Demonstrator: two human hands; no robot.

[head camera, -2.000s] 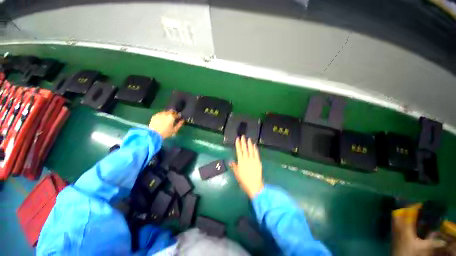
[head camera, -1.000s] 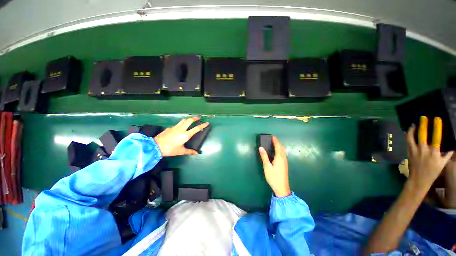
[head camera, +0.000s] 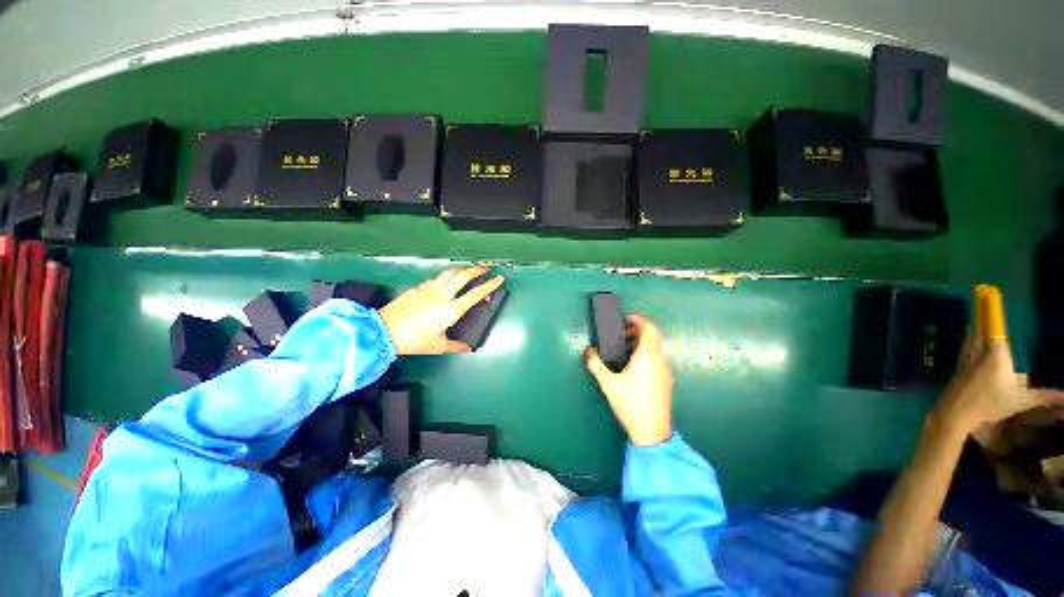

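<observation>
My left hand (head camera: pixel 438 313) lies with spread fingers on a small black inner box (head camera: pixel 481 317) on the green bench; its fingers cover part of the box. My right hand (head camera: pixel 636 371) grips another small black inner box (head camera: pixel 608 327) by its lower end, thumb at the left and fingers at the right. Beyond, an open gift box (head camera: pixel 566 184) stands in the row, with an insert panel (head camera: pixel 625 79) with a slot behind it. A closed gift box lid (head camera: pixel 490 173) with gold characters is at its left.
Loose small boxes (head camera: pixel 201 343) are heaped around my left sleeve. More gift boxes line the raised green strip (head camera: pixel 700 251). Red-orange folded bags (head camera: pixel 47 350) are at the far left. At right, a neighbour's hand (head camera: pixel 982 379) with a yellow fingertip cover is near a black box (head camera: pixel 890 338).
Both hands remain at their small boxes; the right-hand box now stands out more from the fingers. The view has shifted slightly. The neighbour's hand has turned, and the dark panel by it is gone from view.
</observation>
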